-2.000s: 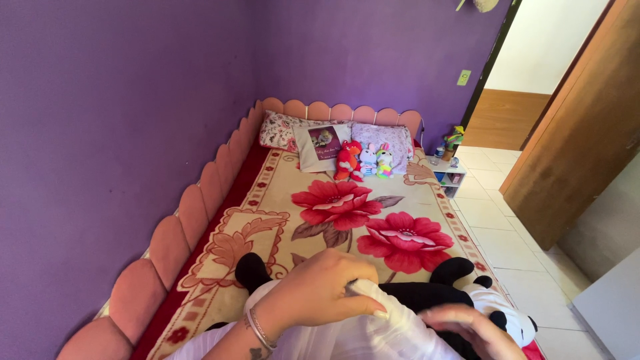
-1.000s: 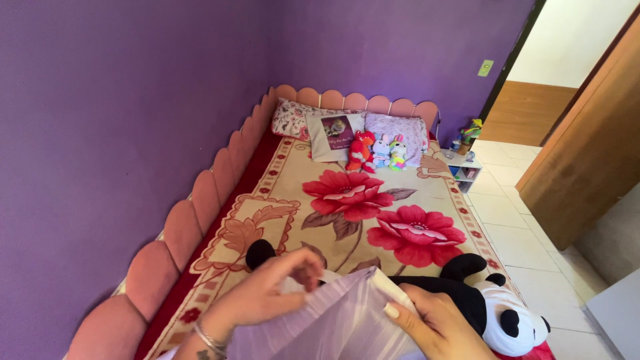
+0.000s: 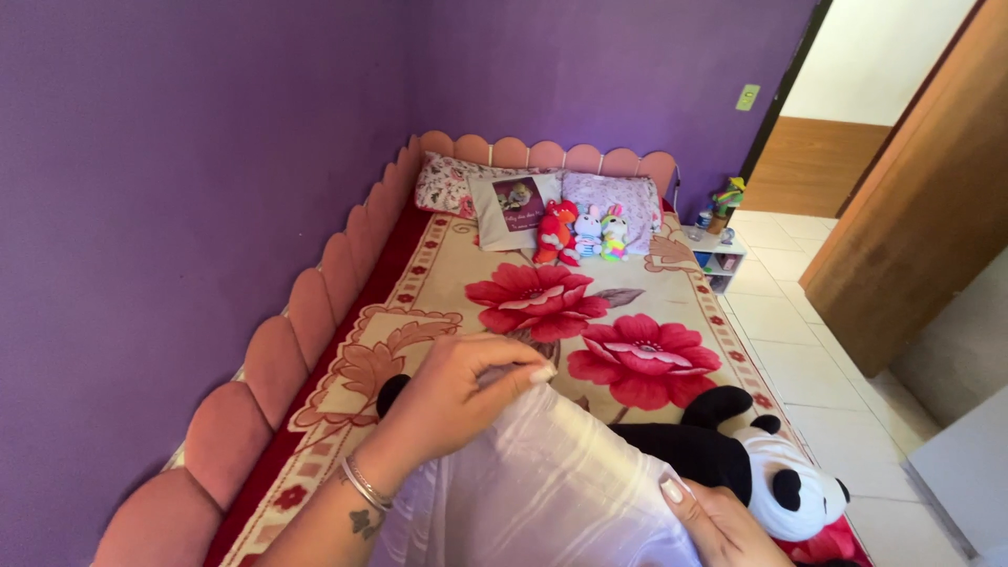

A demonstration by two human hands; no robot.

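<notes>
A thin, sheer whitish-lilac cloth (image 3: 551,480) hangs between my hands in front of the bed. My left hand (image 3: 465,394), with bracelets at the wrist, pinches its upper edge between thumb and fingertips. Lower and to the right, my right hand (image 3: 717,520) grips another part of the edge, its thumb on top. Beyond the cloth, a large panda plush (image 3: 787,480) lies across the near part of the bed, partly hidden by the cloth and my hands. A flowered blanket (image 3: 614,295) covers the bed.
Pillows (image 3: 614,189), a printed cushion (image 3: 488,216) and several small plush toys (image 3: 587,232) rest at the bed's head. Padded pink panels (image 3: 268,370) line the left wall. A small white shelf (image 3: 717,244) stands beside the bed, near an open wooden door (image 3: 906,213).
My hands have moved apart, and the cloth's edge is stretched between them. My left hand, with fingers spread a second ago, has closed on the cloth.
</notes>
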